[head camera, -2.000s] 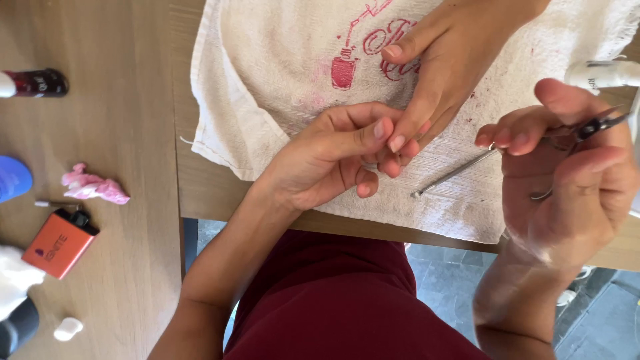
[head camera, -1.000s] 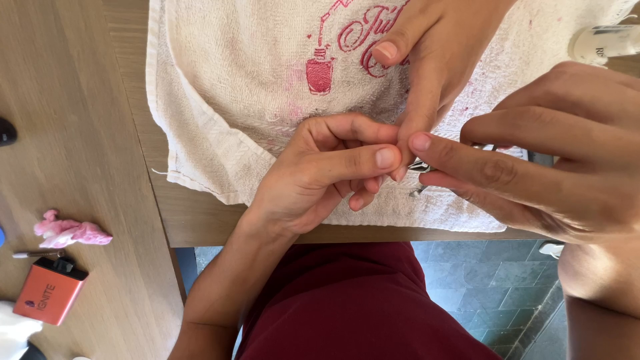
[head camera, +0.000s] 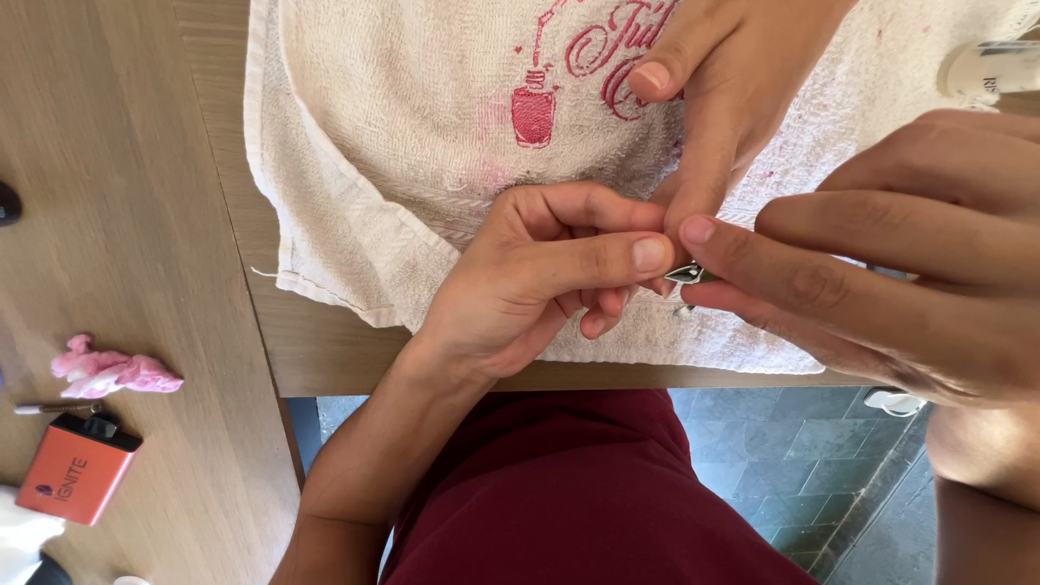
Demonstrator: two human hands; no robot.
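Observation:
My left hand (head camera: 536, 276) pinches a finger of another person's hand (head camera: 731, 106) between thumb and fingertips, above a cream terry towel (head camera: 390, 122) with pink embroidery. From the right, my right hand (head camera: 877, 268) grips a pair of cuticle nippers (head camera: 686, 274). Their small metal jaws are at the tip of the held finger, and my fingers hide most of the handles. Just below the jaws, the end of a metal manicure tool (head camera: 684, 310) shows on the towel.
On the wooden table (head camera: 162, 203) at left lie a crumpled pink and white wad (head camera: 114, 370), a thin stick-like tool (head camera: 57, 408), an orange box (head camera: 77, 471) and white material (head camera: 28, 524). A bottle (head camera: 975, 71) is at the upper right. The table's front edge runs under the towel.
My right hand, earlier held off to the right with the tool, has come in to the other person's fingertip. My left hand still holds the finger. The view has shifted.

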